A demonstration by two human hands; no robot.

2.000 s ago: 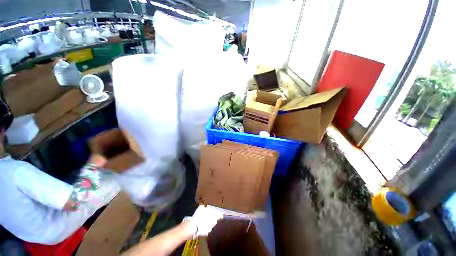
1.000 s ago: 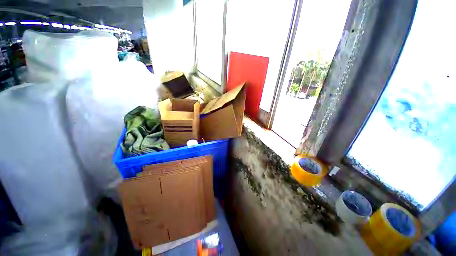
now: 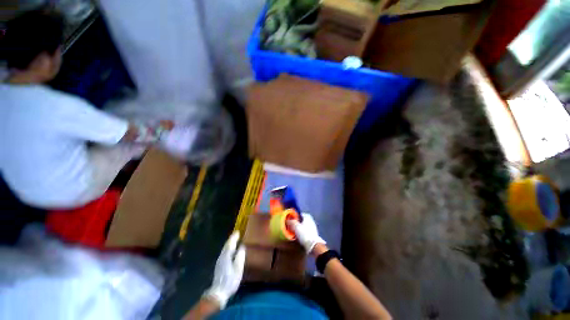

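Observation:
My right hand, in a white glove with a black band at the wrist, holds the blue and orange-red tape gun with a yellow tape roll in it, over the far part of the small carton. The brown small carton lies closed-topped close to my body. My left hand, in a white glove, is at the carton's left side; its fingertips are near the edge, and whether they press on it cannot be told.
The carton lies on a grey-blue panel over a yellow crate. Carton blanks lean on the blue bin. A stained wall is at right, with a yellow tape roll on its ledge. A person sits at left.
The view has swung back left and down from the windows. The small carton and both hands are in view now. The tape gun, lying on the panel before, is in my right hand.

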